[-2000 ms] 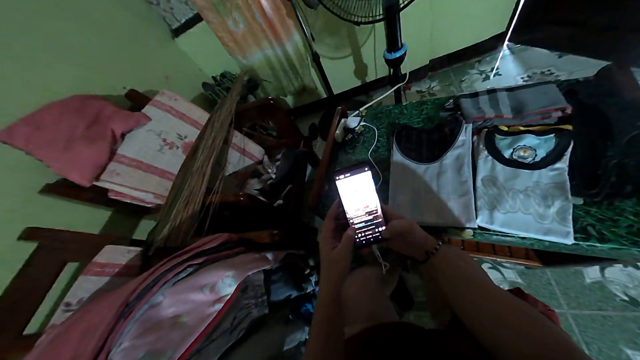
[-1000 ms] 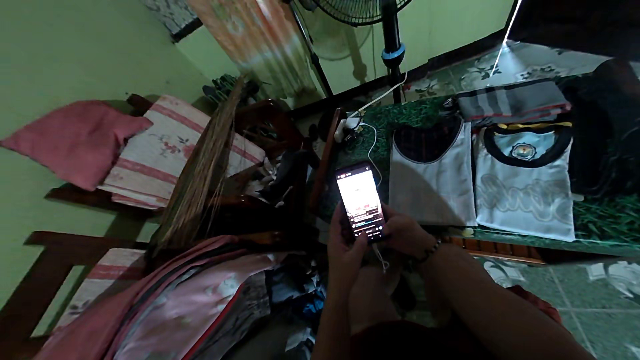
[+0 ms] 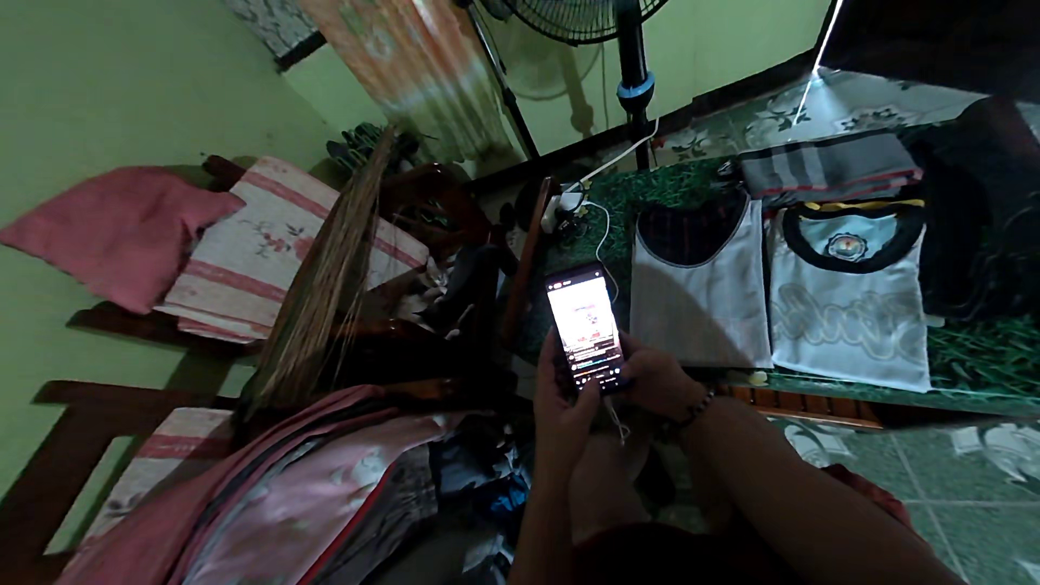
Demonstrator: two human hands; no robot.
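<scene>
A lit smartphone is held upright between both hands in the middle of the view, its screen facing me. My left hand wraps its lower left side, with the thumb at the bottom of the screen. My right hand grips the lower right edge; a dark beaded bracelet is on that wrist. A white cable hangs below the phone. Just right of the phone, a folded white sleeveless shirt lies beside a folded white shirt with a black collar on a green grass-patterned table cover.
Folded grey striped cloth lies behind the shirts. A stand fan rises beyond the table. At left are a stick broom, a pink pillow, a wooden chair frame and heaped clothes. A cat appears near the broom.
My left thumb has shifted slightly over the lower part of the phone. Both hands stay on the phone, and the shirts have not moved.
</scene>
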